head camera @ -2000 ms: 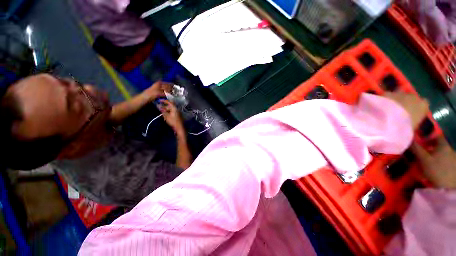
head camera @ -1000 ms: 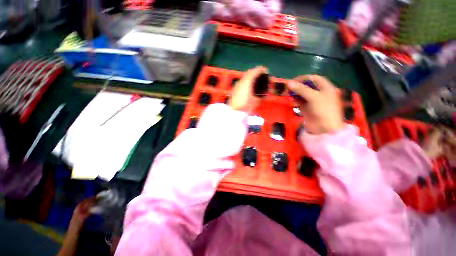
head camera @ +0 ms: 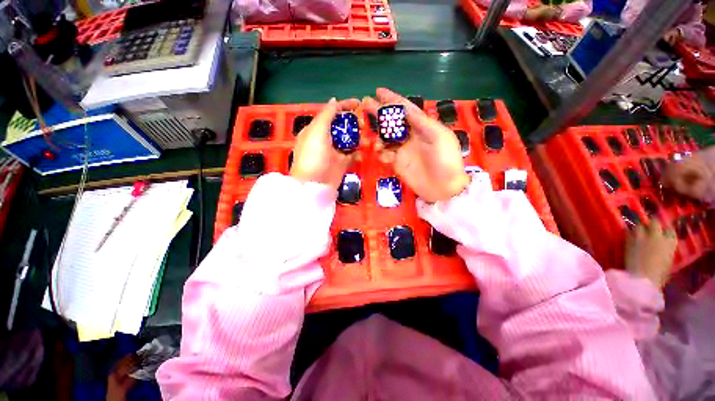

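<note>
My left hand holds a smartwatch with a lit blue dial, above the middle of the orange-red pocketed tray. My right hand holds a second smartwatch, its lit screen showing a cluster of pale and reddish round icons. Both screens face up towards me, side by side, close but apart. Several dark watch units sit in the tray's pockets, among them one at the front. A watch unit in the middle row looks bluish and bright. My hands hide some pockets.
Papers with a red-ended pen lie left of the tray. Behind them stand a blue-fronted instrument and a pale metal box with a calculator on top. Another tray is at the right, with another person's hands over it.
The view has swung from the left aisle to face the tray. My hands have come together, and the watches now show lit screens towards me. The standing person's face has left the view.
</note>
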